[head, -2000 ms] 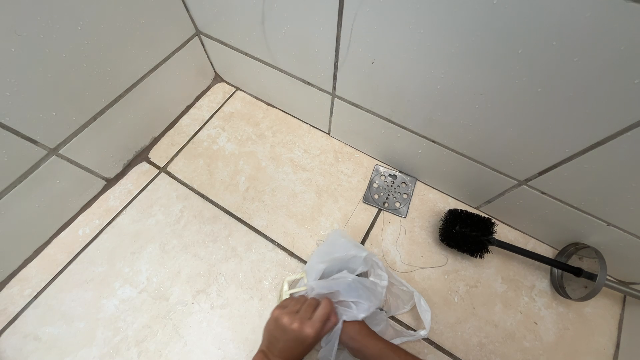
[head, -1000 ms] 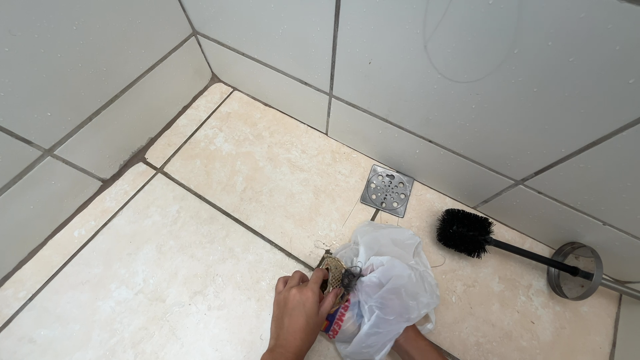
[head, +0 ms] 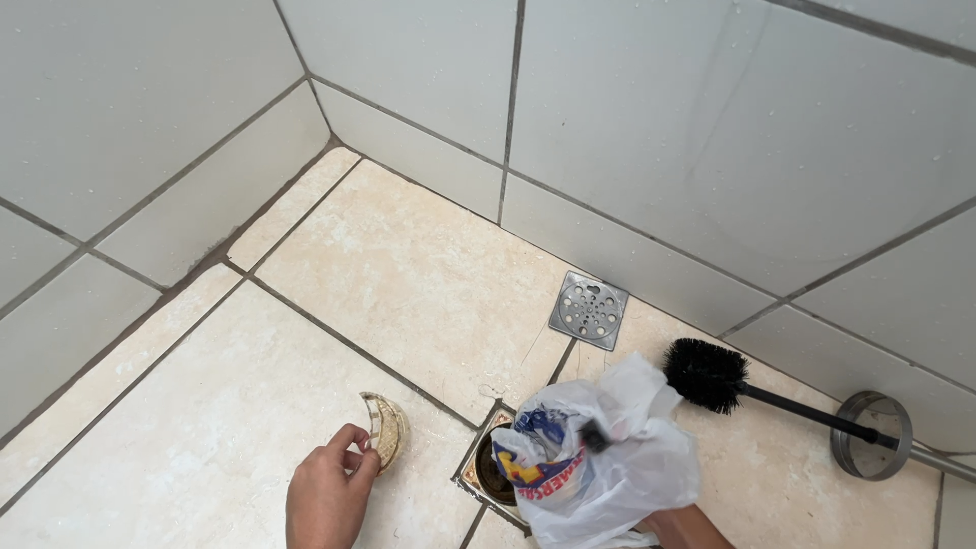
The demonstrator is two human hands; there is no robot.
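Note:
My left hand (head: 335, 480) pinches a round, beige, stained plastic drain insert (head: 390, 433) by its rim, just above the floor tiles. To its right, my right hand (head: 682, 528) is mostly hidden by a white plastic bag (head: 625, 465) with blue, red and yellow print; its fingers are out of sight. A dark clump of hair (head: 592, 436) lies on the bag. Partly covered by the bag is an open square floor drain (head: 492, 465) with a round, dark hole.
A square metal drain grate (head: 589, 310) lies by the wall. Right of it rests a black toilet brush (head: 705, 375), its handle passing over a metal ring (head: 871, 436). Loose hairs lie on the tiles. Grey tiled walls (head: 427, 130) meet in a corner at the upper left.
My left hand has moved left, away from the bag, with the drain insert. The drain hole now shows beside the bag, and the dark clump is on the bag rather than beside the insert.

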